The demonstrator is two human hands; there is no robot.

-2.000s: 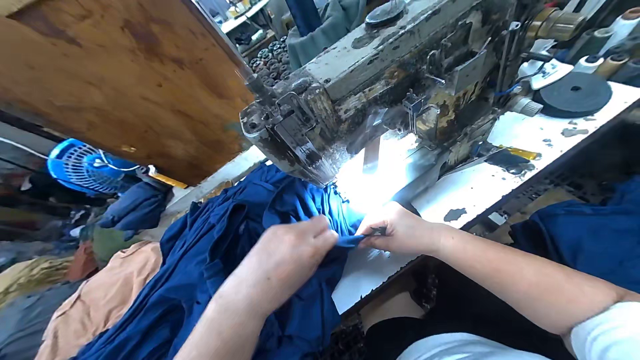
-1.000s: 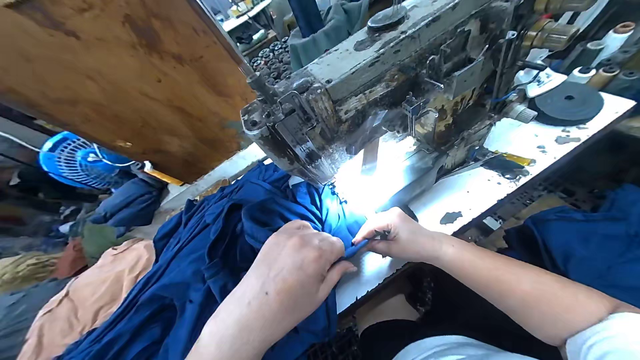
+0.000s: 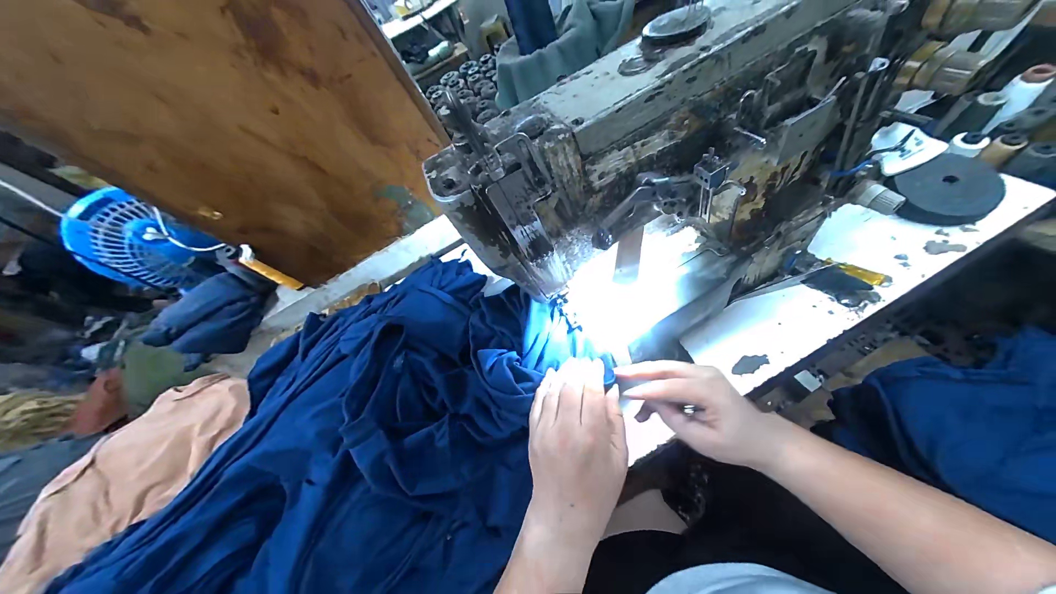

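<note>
Navy-blue fabric point(image 3: 421, 396) lies in loose folds left of my hands, and a brightly lit part of it runs under the head of a worn industrial sewing machine point(image 3: 660, 124). My left hand point(image 3: 577, 437) rests palm down on the fabric just in front of the needle area, fingers stretched toward the machine. Close at its right, my right hand point(image 3: 701, 408) pinches the fabric's edge between thumb and forefinger, with a small metal object showing in its curled fingers. Glare from the lamp hides the stitching spot.
A wooden board point(image 3: 223, 124) and a blue fan point(image 3: 132, 239) stand at the left. Peach fabric point(image 3: 140, 454) lies below them. Thread cones point(image 3: 1023, 91), a black disc point(image 3: 949, 188) and a yellow-handled tool point(image 3: 858, 274) are at the right. More blue fabric point(image 3: 965, 421) hangs at lower right.
My left hand has gone from gripping beside my right hand to lying flatter on the fabric, fingers pointing at the machine. My right hand stays at the fabric's edge.
</note>
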